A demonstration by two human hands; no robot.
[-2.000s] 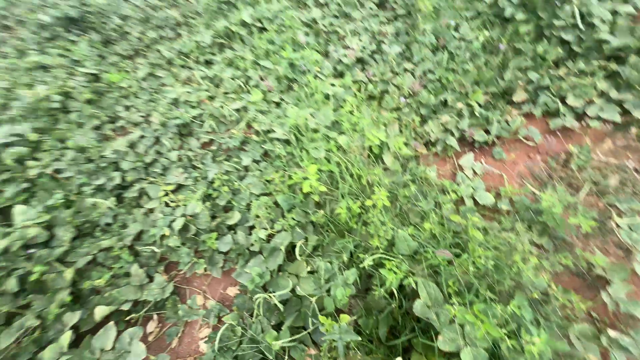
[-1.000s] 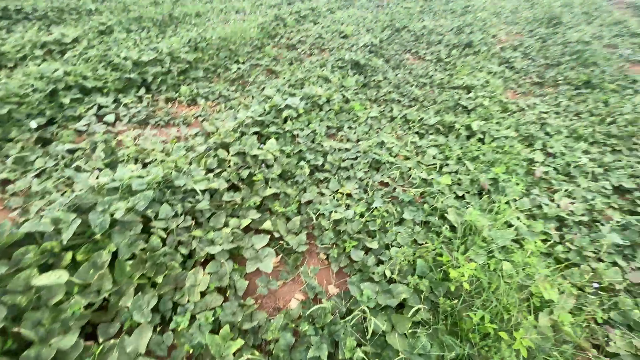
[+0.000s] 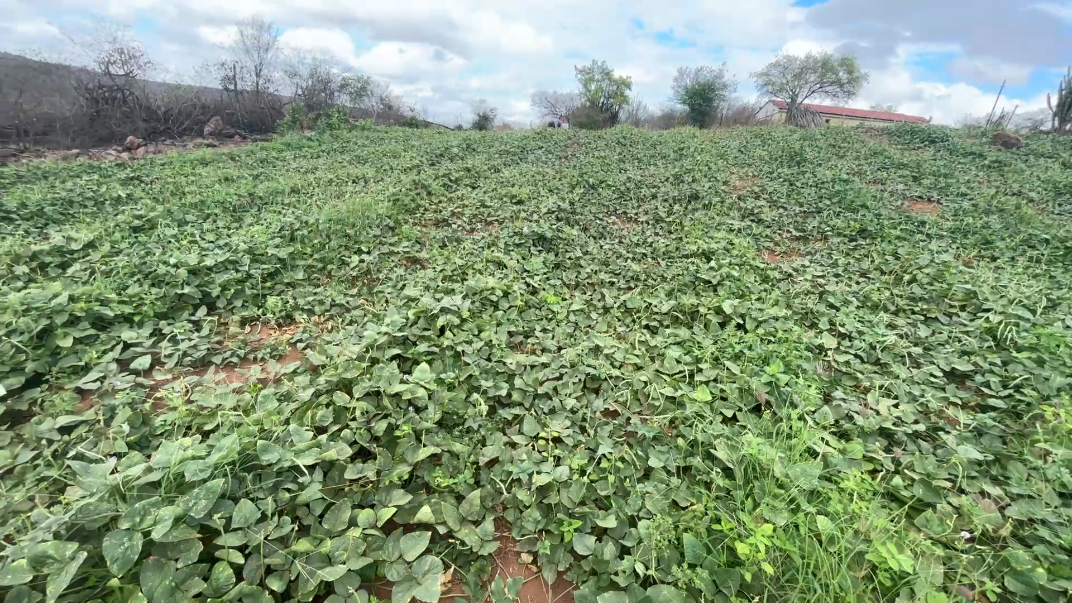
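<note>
Neither my left hand nor my right hand shows in the head view. Low, leafy vine plants (image 3: 469, 402), bean-like with broad green leaves, cover the sloping field from the bottom edge up to the skyline. Brighter green grass and weeds (image 3: 787, 502) grow among them at the lower right. Reddish bare soil (image 3: 243, 368) shows through at the left, and another soil patch (image 3: 528, 574) lies at the bottom middle.
Leafless brush (image 3: 117, 92) and rocks (image 3: 134, 144) line the field's left edge. Green trees (image 3: 603, 90) stand along the far edge, with a red-roofed building (image 3: 863, 112) at the right. A cactus (image 3: 1064, 102) rises at the far right.
The view has tilted up from the nearby plants to the whole field, the treeline and the sky. No hand shows in any of the frames.
</note>
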